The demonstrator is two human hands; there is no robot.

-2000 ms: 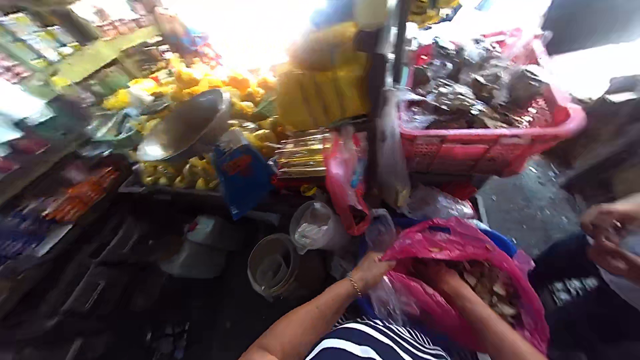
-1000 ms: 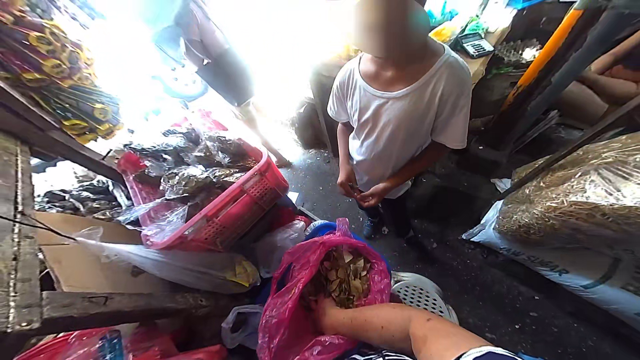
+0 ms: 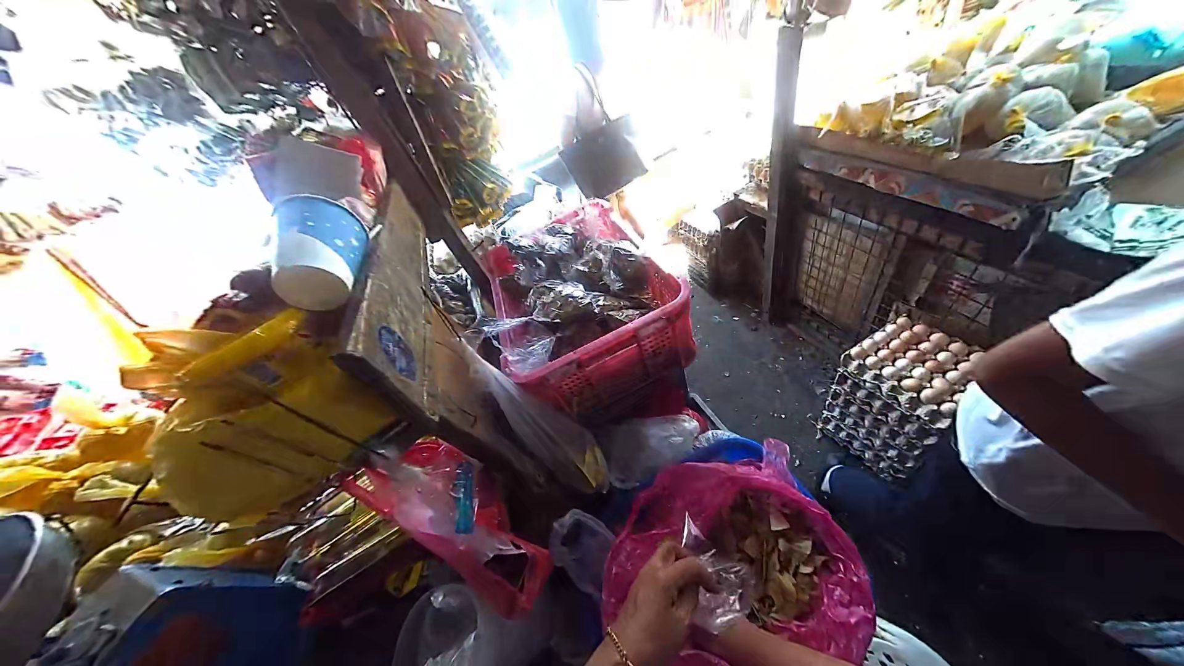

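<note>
My left hand (image 3: 661, 587), with a thin bracelet at its wrist, pinches a small clear plastic bag (image 3: 723, 587) over the near left part of a pink plastic bag (image 3: 647, 518). Dried brown leaf-like pieces (image 3: 782, 564) fill the open pink bag, which stands in or against a blue container (image 3: 731, 450). From the bottom edge my right forearm (image 3: 772, 645) reaches in towards the clear bag. My right hand is mostly hidden behind the left hand and the film, so its fingers do not show.
A pink crate (image 3: 601, 365) of bagged dark goods stands ahead. Stacked trays of eggs (image 3: 911, 370) are at right, beside a person in a white shirt (image 3: 1091, 388). Red plastic bags (image 3: 453, 518) and a yellow bag (image 3: 268, 435) lie left. A wooden post (image 3: 783, 176) rises beyond.
My left hand is in view again, now with the small clear bag in its fingers. One second ago, my right hand was among the dried pieces. The view has turned strongly.
</note>
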